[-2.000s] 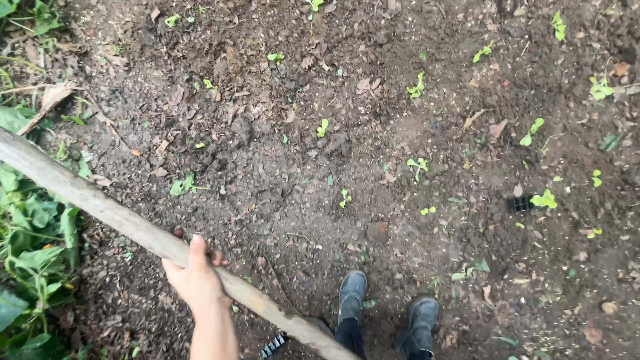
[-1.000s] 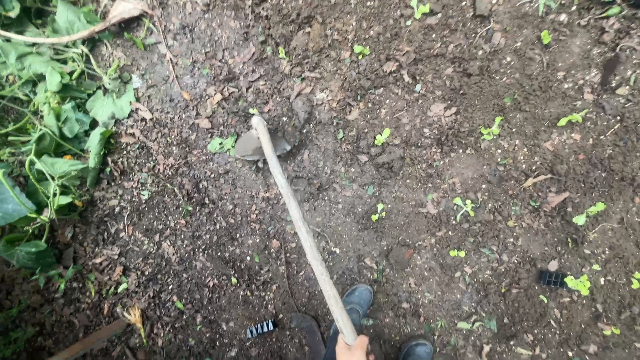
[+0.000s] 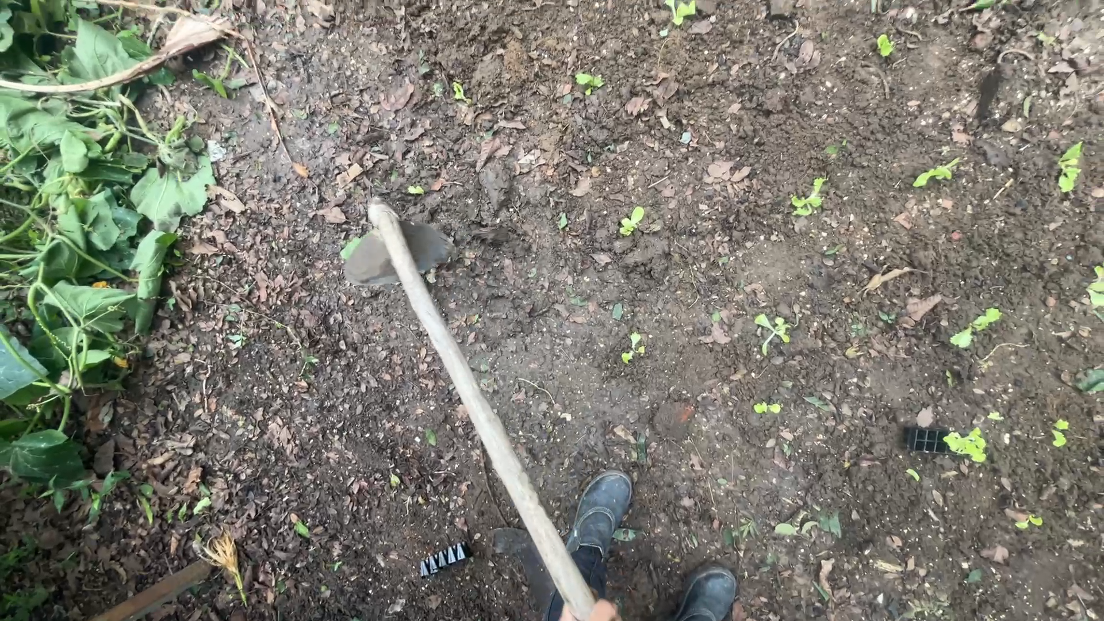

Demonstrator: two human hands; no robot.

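A hoe with a long wooden handle (image 3: 479,410) reaches from the bottom edge up to the left. Its metal blade (image 3: 397,254) rests at the soil, over part of a green leaf. Around the handle's near end is one of my hands (image 3: 595,611), mostly cut off by the frame; which hand it is, and where the other one is, I cannot tell. Small green seedlings such as one (image 3: 631,221) right of the blade and another (image 3: 634,348) lower down stand in the dark soil.
My boots (image 3: 601,509) are at the bottom centre. A black seedling tray piece (image 3: 444,560) lies left of them, another (image 3: 928,440) at the right beside a seedling. Leafy vines (image 3: 95,224) fill the left edge, and a wooden board (image 3: 155,593) lies at lower left.
Two seconds ago the handle crossed the lower left with a hand around its middle. Now the blade is in view at the soil, and the visible hand is at the near end.
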